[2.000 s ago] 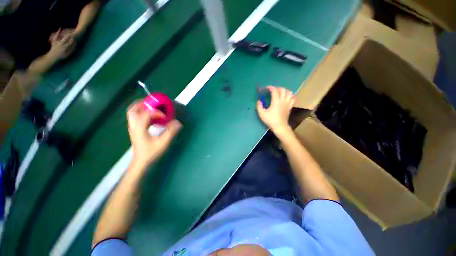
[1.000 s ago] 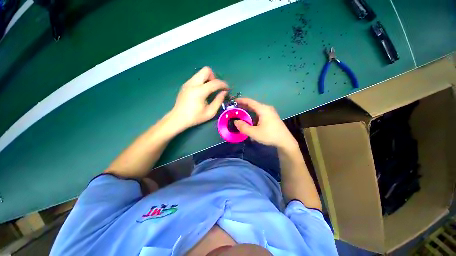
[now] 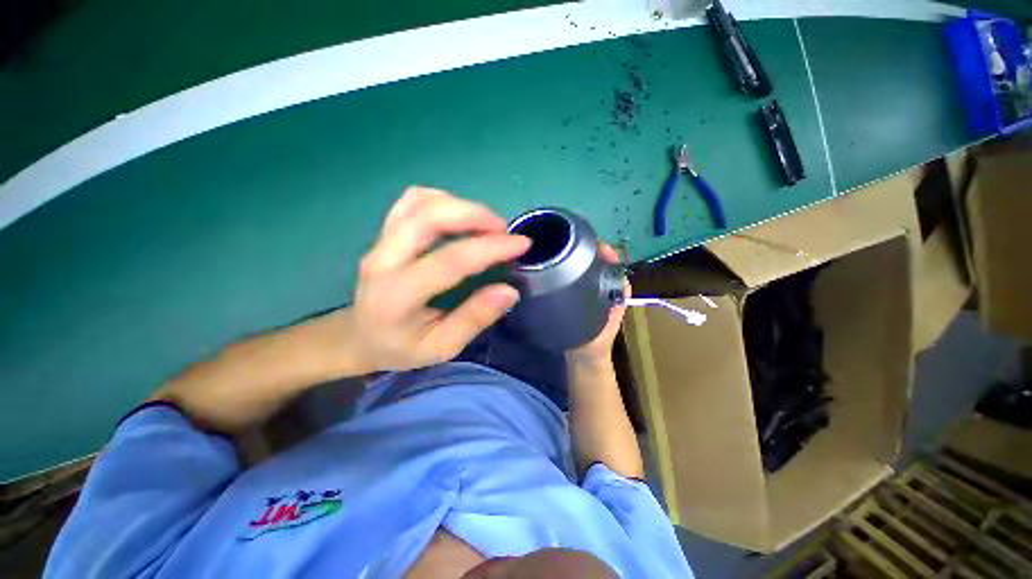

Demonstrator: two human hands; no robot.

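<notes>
The hair dryer body (image 3: 566, 296) is held near the bench's front edge, its dark round opening with a light rim turned up towards me. My right hand (image 3: 607, 322) grips it from the right and below, partly hidden behind it. A white lead with a white connector (image 3: 693, 318) sticks out to the right from its neck. My left hand (image 3: 436, 277) is at the left of the opening, fingers apart, fingertips at the rim; whether they touch it is unclear. The blue-handled cutters (image 3: 687, 195) lie splayed on the green bench top (image 3: 340, 187).
Two black handle shells (image 3: 738, 51) lie at the back right. Black trimmings (image 3: 625, 104) are scattered left of them. An open carton (image 3: 707, 424) of black parts stands right of my lap. A blue bin (image 3: 987, 79) is at far right, wooden pallets (image 3: 939, 515) below.
The body has turned from its pink ring end to its dark opening, and the white lead now points right. My left hand has left the wires at the neck. The cutters lie released on the bench.
</notes>
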